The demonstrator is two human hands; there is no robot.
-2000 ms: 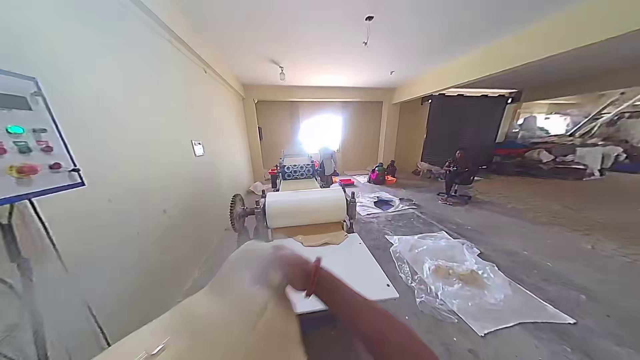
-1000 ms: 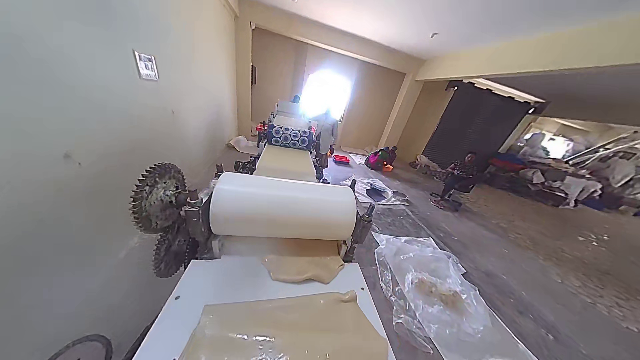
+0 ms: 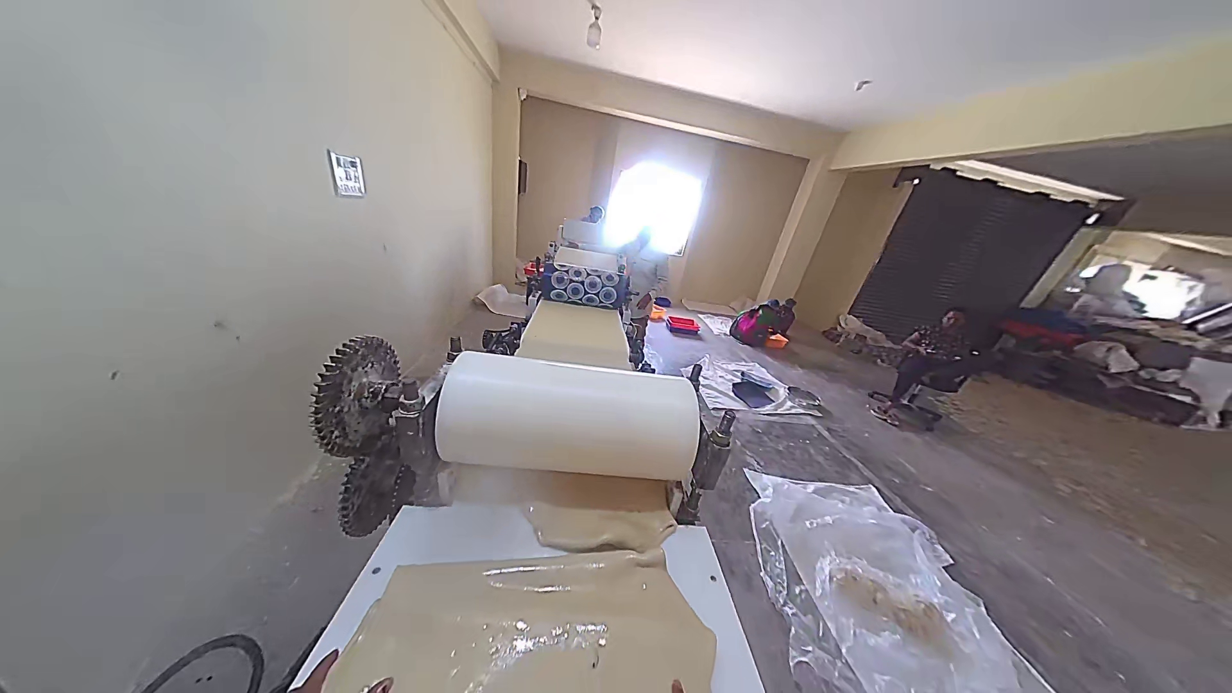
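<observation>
A broad, glossy sheet of dough [image 3: 539,616] lies on a white board [image 3: 409,529] at the bottom of the head view. Fingertips of my left hand [image 3: 322,674] show at the sheet's lower left edge, and a fingertip of my right hand [image 3: 678,686] shows at the bottom right of the sheet. The frame cuts off most of both hands, so their grip is hidden. Ahead, a smaller dough piece [image 3: 602,520] reaches back under a large white roller [image 3: 568,414]. Beyond it, a pale sheet [image 3: 575,335] runs toward a blue-framed roller unit [image 3: 584,287].
Toothed gears [image 3: 354,397] stick out left of the roller, near the wall. Clear plastic sheeting [image 3: 866,587] lies on the floor at right. A seated person [image 3: 929,361] is further right; other people are at the back near red trays [image 3: 683,325].
Two seconds ago a hand with a red bracelet reached over the raised dough sheet. One second ago the sheet lay on the board with no hands visible; now fingertips show at the bottom edge.
</observation>
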